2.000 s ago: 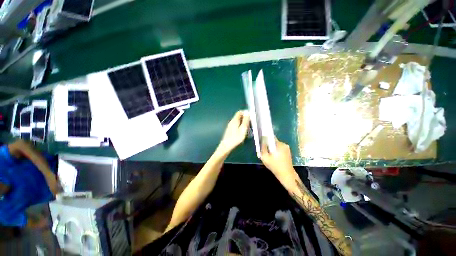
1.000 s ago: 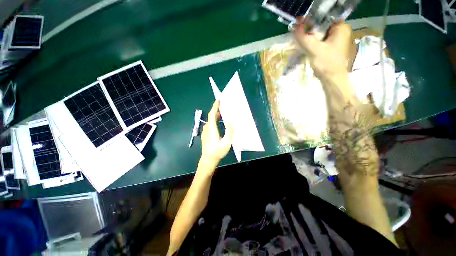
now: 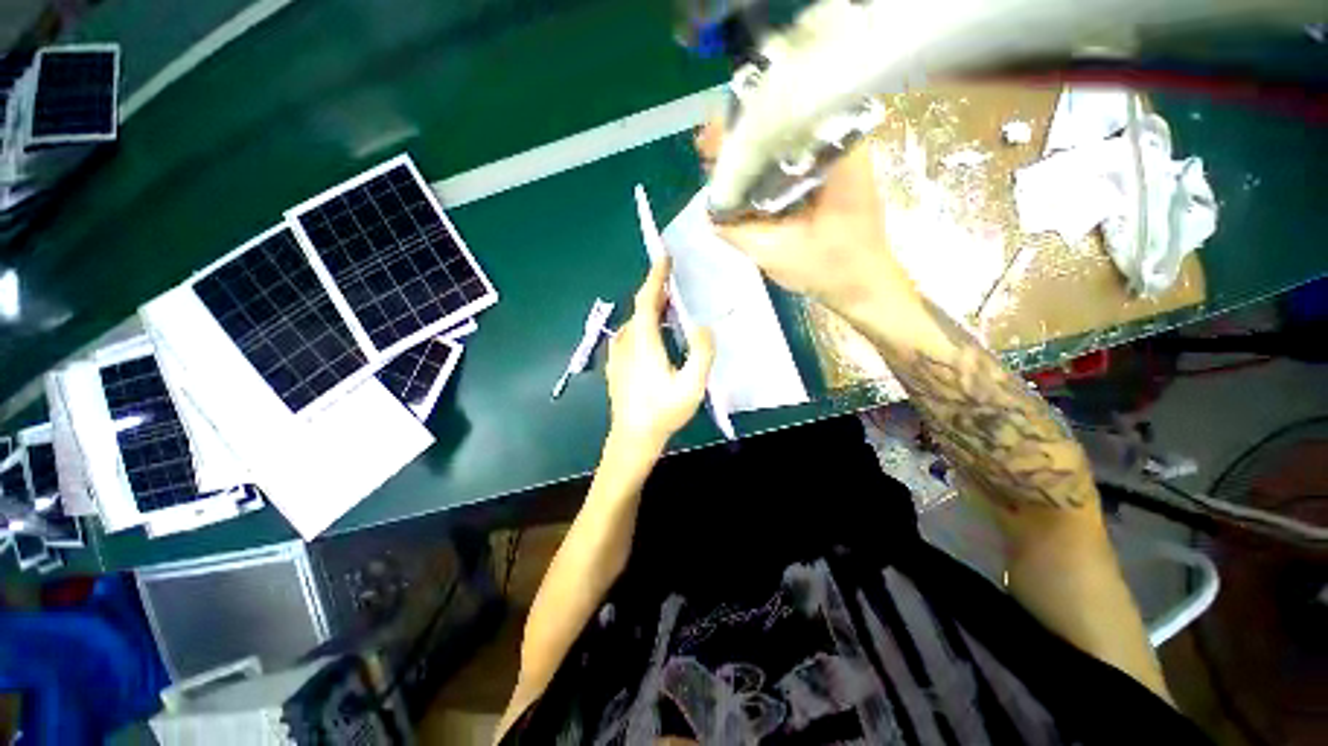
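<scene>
My left hand (image 3: pixel 653 362) holds two thin white pieces standing in a V on the green bench, near the front edge. The right one, a white sheet (image 3: pixel 743 328), leans open to the right; the left one (image 3: pixel 651 226) is seen nearly edge-on. Which is a panel's reverse I cannot tell. My right hand (image 3: pixel 823 233) is closed around the greyish glue gun (image 3: pixel 794 168) above the sheet's upper end. The thick pale hose (image 3: pixel 1005 41) is blurred and hides part of the gun. A small white cable bundle (image 3: pixel 586 347) lies left of my left hand.
Overlapping solar panels (image 3: pixel 393 255) and a white sheet (image 3: pixel 342 452) lie to the left. The glue-smeared tan board (image 3: pixel 1078 299) with a crumpled white rag (image 3: pixel 1151 219) is at the right. A silver-grey machine (image 3: pixel 240 707) and blue clothing (image 3: pixel 88 656) are at lower left.
From two seconds ago, my right hand has let go of the white pieces and taken hold of the glue gun. Since one second ago, it has brought the gun left and down over the V.
</scene>
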